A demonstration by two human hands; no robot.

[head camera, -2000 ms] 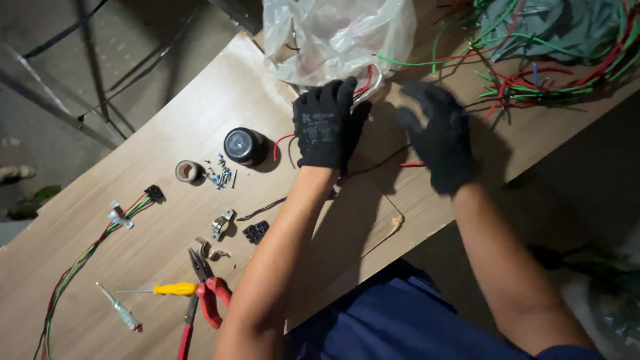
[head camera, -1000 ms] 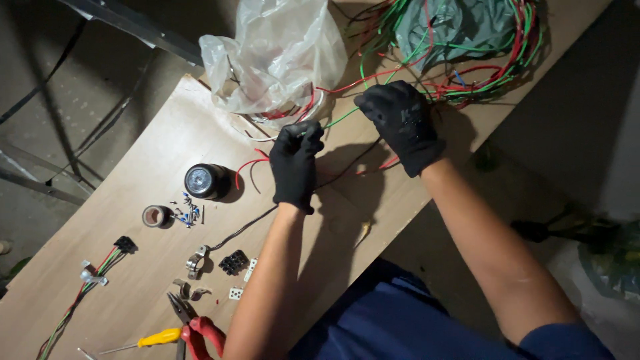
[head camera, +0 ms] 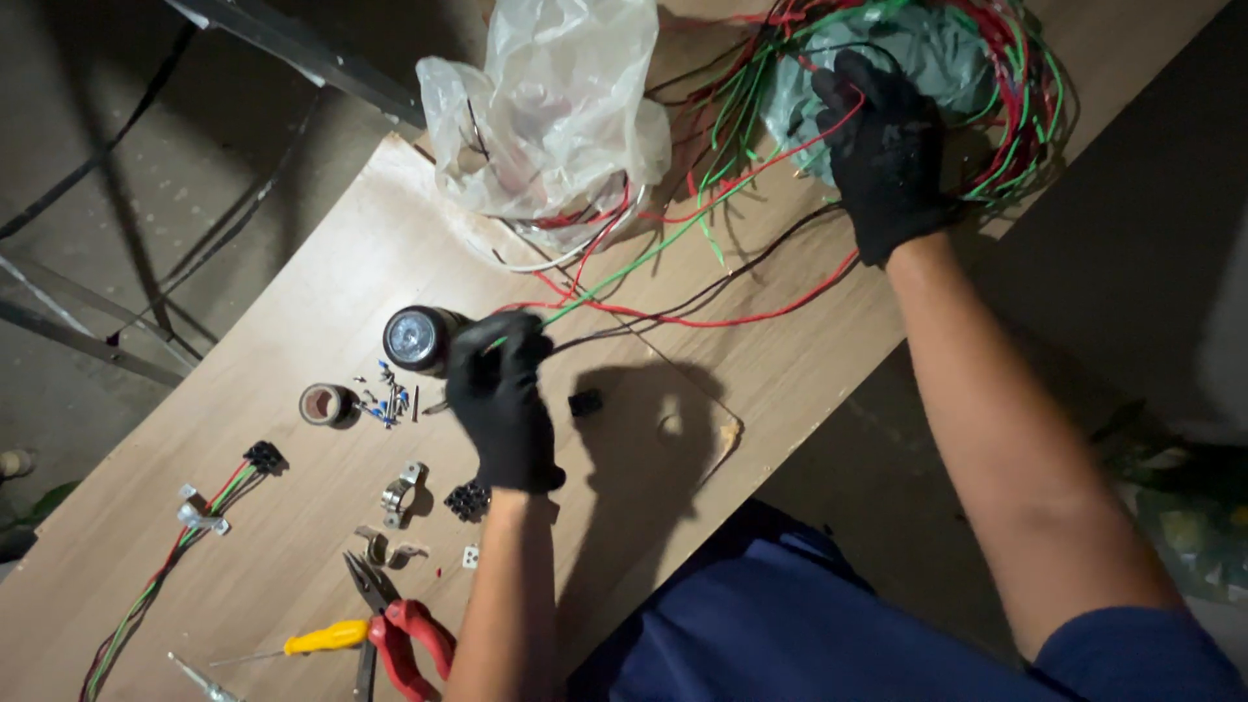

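Black gloves cover both hands. My left hand (head camera: 502,405) is closed around the ends of a green wire (head camera: 643,255) and, it seems, a black wire (head camera: 751,265), over the middle of the wooden board. My right hand (head camera: 882,156) pinches a red wire (head camera: 829,132) at the upper right, in front of a grey-green plastic bag (head camera: 790,88) ringed by a coil of red and green wires (head camera: 1024,107). Beside my left hand stand a black-lidded round container (head camera: 417,338) and small screws (head camera: 390,398). A black terminal block (head camera: 468,500) lies partly behind my left wrist.
A translucent plastic bag (head camera: 575,97) lies at the board's top edge. Lower left are a tape roll (head camera: 325,404), metal clamps (head camera: 400,495), red-handled pliers (head camera: 400,634), a yellow screwdriver (head camera: 327,638), a tester screwdriver (head camera: 205,680) and a wire bundle (head camera: 166,575) with a terminal block.
My right hand has moved up and right onto the coil and bag, away from my left hand. My left hand has come down beside the round container. A green wire now stretches between them.
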